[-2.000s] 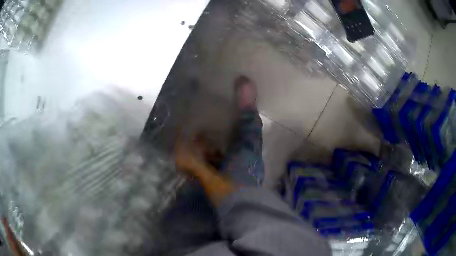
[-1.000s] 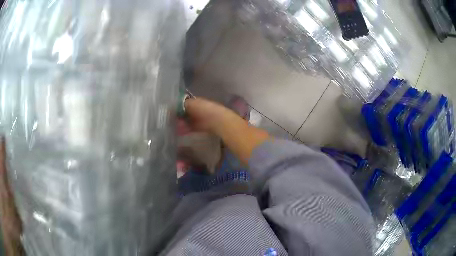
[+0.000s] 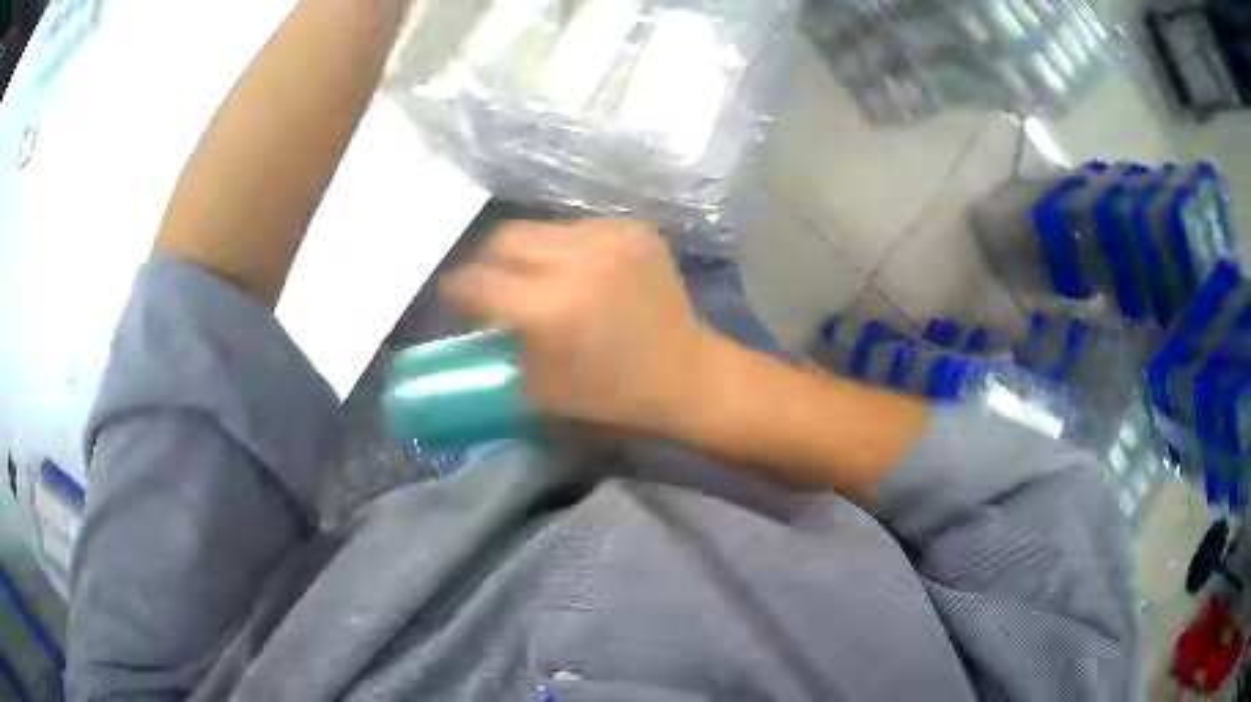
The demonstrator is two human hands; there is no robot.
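Observation:
A tray bundle [image 3: 576, 82] in clear, shiny, creased film is at the top centre, cut off by the top edge. Whitish blocks show through it. My right hand [image 3: 590, 316], slightly blurred, is closed around a teal stretch film roll [image 3: 460, 388] just below the bundle, in front of my body. The roll sticks out to the left of the hand. My left forearm reaches up along the bundle's left side; the left hand is beyond the top edge.
A white table [image 3: 371, 247] is on the left. On the tiled floor [image 3: 878, 192] at right stand blue-edged tray stacks [image 3: 1132, 233], with clear tray stacks [image 3: 960, 55] further up. A dark crate-like frame [image 3: 1200, 55] is top right and a red object [image 3: 1210, 645] lower right.
The bundle has moved from close on the left to the top centre. My right hand has come in front of my body with the roll in plain view. My left forearm has come into view.

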